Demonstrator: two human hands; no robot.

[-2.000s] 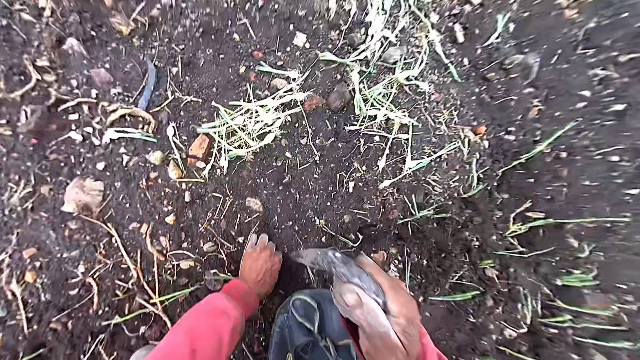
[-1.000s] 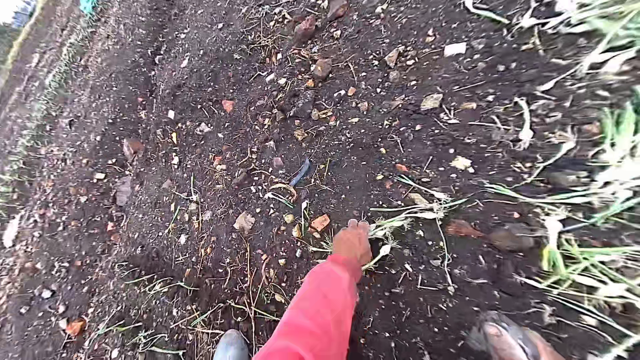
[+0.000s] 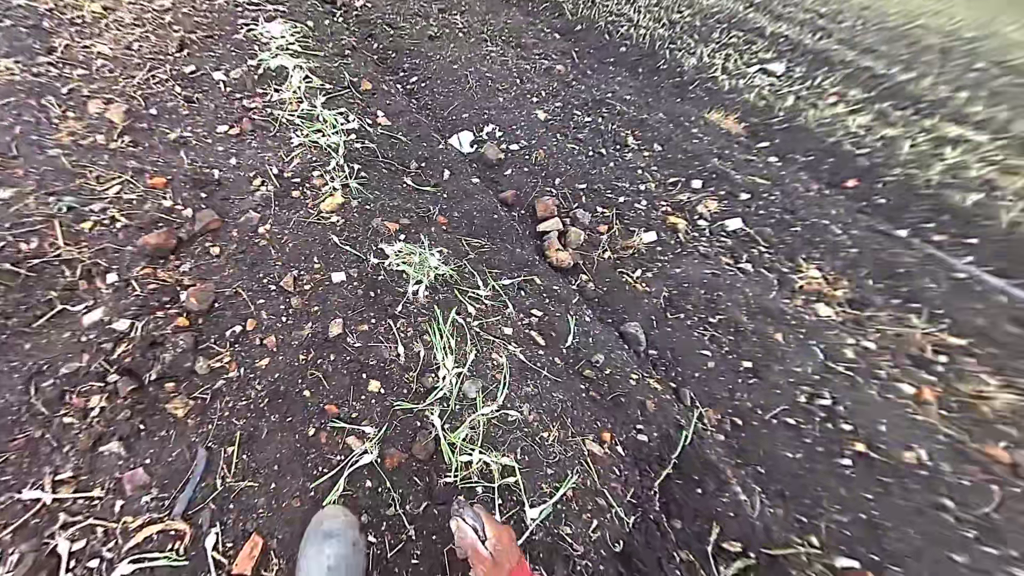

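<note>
At the bottom centre, my right hand [image 3: 490,544] is closed around a dark, soil-covered tool or stone [image 3: 468,518] whose exact kind I cannot tell. Just above it on the dark soil lies a loose bunch of onion-like seedlings [image 3: 472,448] with pale bulbs and green leaves. One seedling [image 3: 548,504] lies right beside the hand. A smaller clump of seedlings [image 3: 352,458] rests to the left. Farther up are another bunch [image 3: 420,264] and a long scattered heap [image 3: 320,120]. My left hand is out of view.
The grey toe of a boot [image 3: 332,544] stands left of my right hand. A cluster of stones [image 3: 556,232] lies right of the seedlings, with a grey stone [image 3: 633,338] nearer. A dark strip [image 3: 190,482] lies at lower left. Rows of pale plants [image 3: 840,96] run across the upper right.
My left hand, at the seedlings one second ago, is now out of view. The view has swung widely and now takes in more ground ahead.
</note>
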